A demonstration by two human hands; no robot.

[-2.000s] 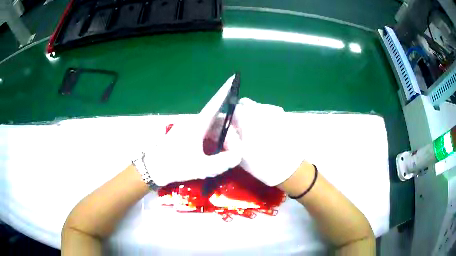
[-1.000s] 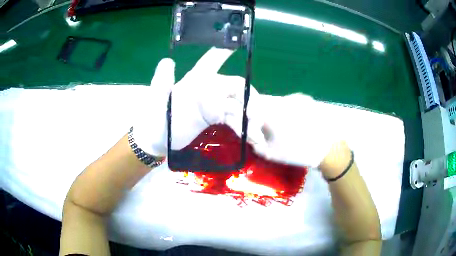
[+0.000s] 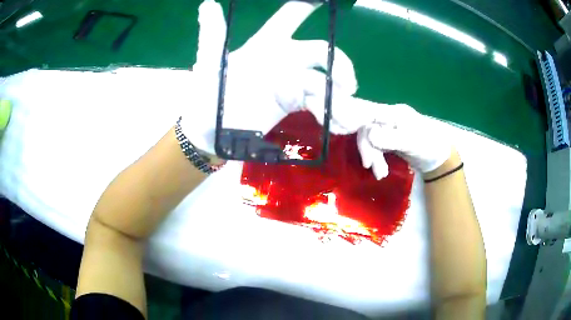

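My white-gloved left hand [image 3: 266, 75] holds a black phone frame [image 3: 328, 94] upright at the top centre; the frame's upper end is cut off by the picture's edge. Through its open window show my glove and some red film. A pile of glossy red film pieces [image 3: 369, 194] with ragged edges lies on the white cover [image 3: 188, 225]. My white-gloved right hand [image 3: 401, 137] is over the pile's upper right part, fingers bent down at the films. Whether it grips a film cannot be told.
Another black frame [image 3: 105, 28] lies on the green belt [image 3: 426, 69] at the upper left. A grey machine with a slotted panel [image 3: 554, 100] stands at the right, with a white round-ended fitting [image 3: 536, 226] below it. A yellow-green edge [image 3: 4, 114] shows at far left.
The view has shifted down. The held frame now shows a different end at its bottom and sits higher in the picture. My right hand has come down onto the red pile, more of which shows.
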